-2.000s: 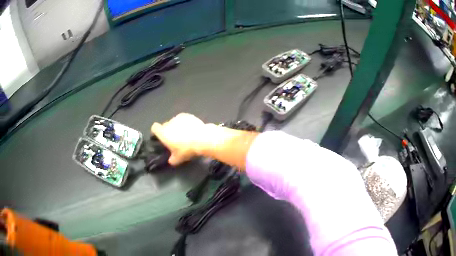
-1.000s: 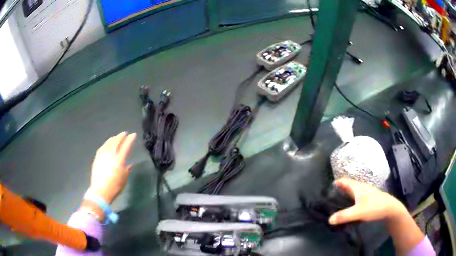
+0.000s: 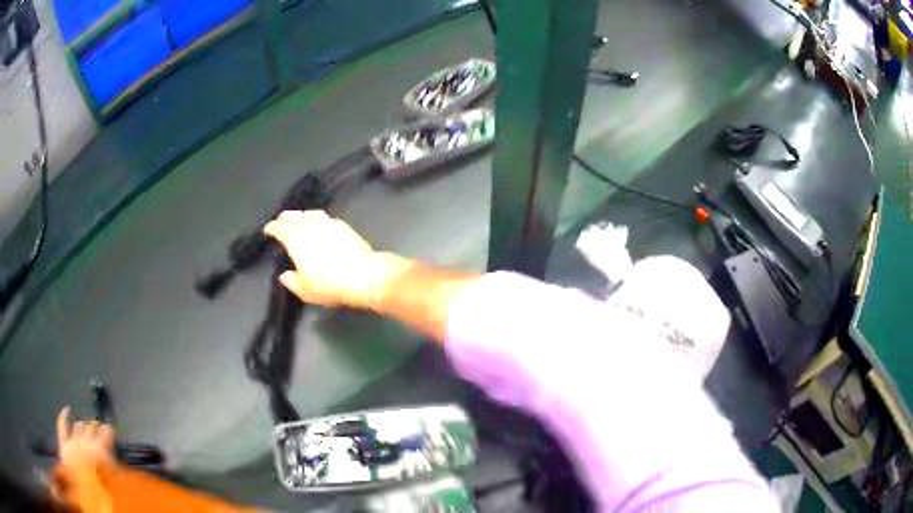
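Note:
My right hand (image 3: pixel 325 263) reaches left, with thumb and fingers around a blurred bundle of black power cord (image 3: pixel 272 346). The cord runs down to an open adapter housing (image 3: pixel 375 448) with its circuit board facing up. A second housing beside it (image 3: pixel 425 495) is cut off by the bottom edge. My left hand (image 3: pixel 85 451) is small and blurred at lower left, beside black cord ends (image 3: pixel 138 454); whether it holds them is unclear. The orange screwdriver (image 3: pixel 175 496) covers my left wrist area.
Two open housings (image 3: pixel 435 142) lie beyond, partly behind the green post (image 3: pixel 541 130), with cords (image 3: pixel 235 255) trailing left. A knotted clear bag of screws (image 3: pixel 681 311) is right of the post. Black and grey boxes (image 3: pixel 786 210) with leads lie farther right.
The view has turned right. My right hand has left the black cords near the screw bag and reached across to the cord bundle. My left hand is now beside cord ends. The near housings show more from above.

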